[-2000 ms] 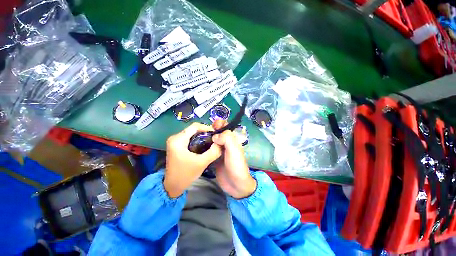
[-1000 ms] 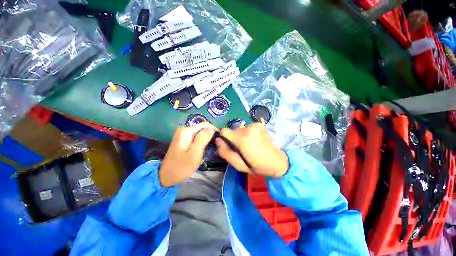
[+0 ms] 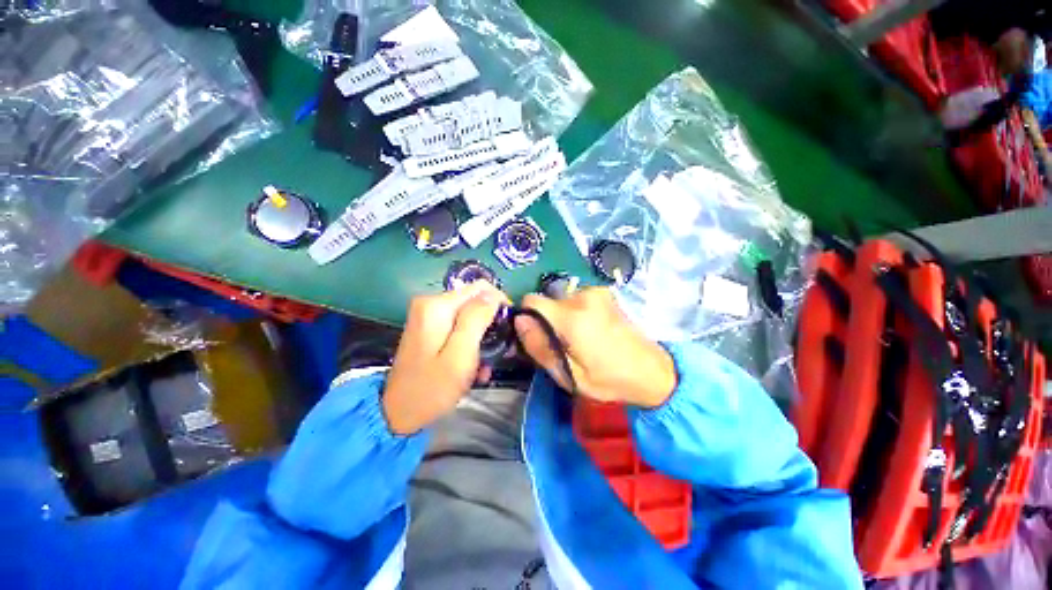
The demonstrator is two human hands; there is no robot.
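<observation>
My left hand [image 3: 443,353] and my right hand [image 3: 600,346] meet above my lap at the bench's front edge. My left hand grips a dark round watch head [image 3: 497,332], mostly hidden by the fingers. My right hand holds a black strap [image 3: 556,342] against it; the strap curves down over the fingers. Whether strap and head are joined cannot be told. Several loose watch heads lie on the bench, one with an orange tab at the left [image 3: 284,218], one with its shiny round side up [image 3: 519,241].
Grey printed strips [image 3: 450,150] lie fanned on an open clear bag. A full clear bag [image 3: 115,127] is at left, a flatter one [image 3: 692,207] at right. Red trays [image 3: 859,403] with black straps stand at right. An open carton [image 3: 248,392] with dark packs is low left.
Both hands have moved down and closer to my lap from beside the watch heads. The strap, which stuck up two seconds ago, now hangs down over my right hand.
</observation>
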